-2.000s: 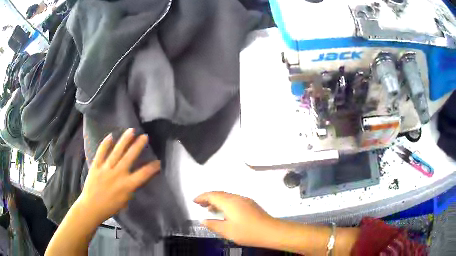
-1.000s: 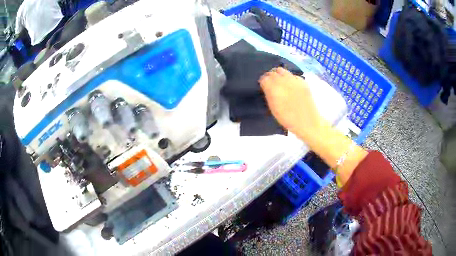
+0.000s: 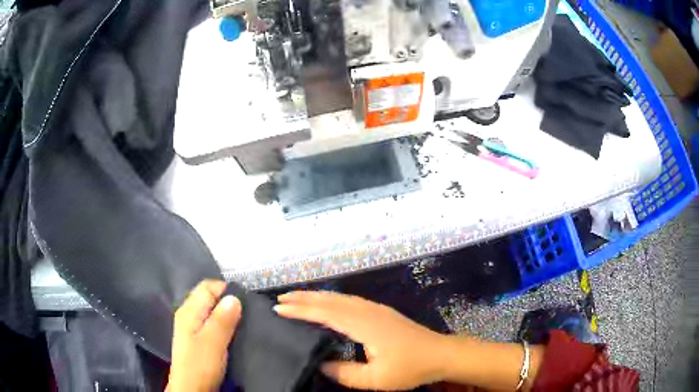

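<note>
The dark grey garment lies left of the machine, with pale seam stitching, and one long part reaches over the table's front edge. My left hand grips the end of that part, thumb on top. A small darker folded piece, looking like a cuff, is at this end, between my hands. My right hand holds its right side, fingers on top and thumb below. Where the two cloths meet is partly hidden by my left hand.
The overlock machine stands behind, with a grey rectangular plate before it. Pink and blue thread snips and black trimmings lie to its right. A black cloth stack lies beyond, beside a blue basket.
The view has swung back left. My right hand has left the black stack and now holds a dark piece at the garment's end. My left hand has come into view, gripping the garment.
</note>
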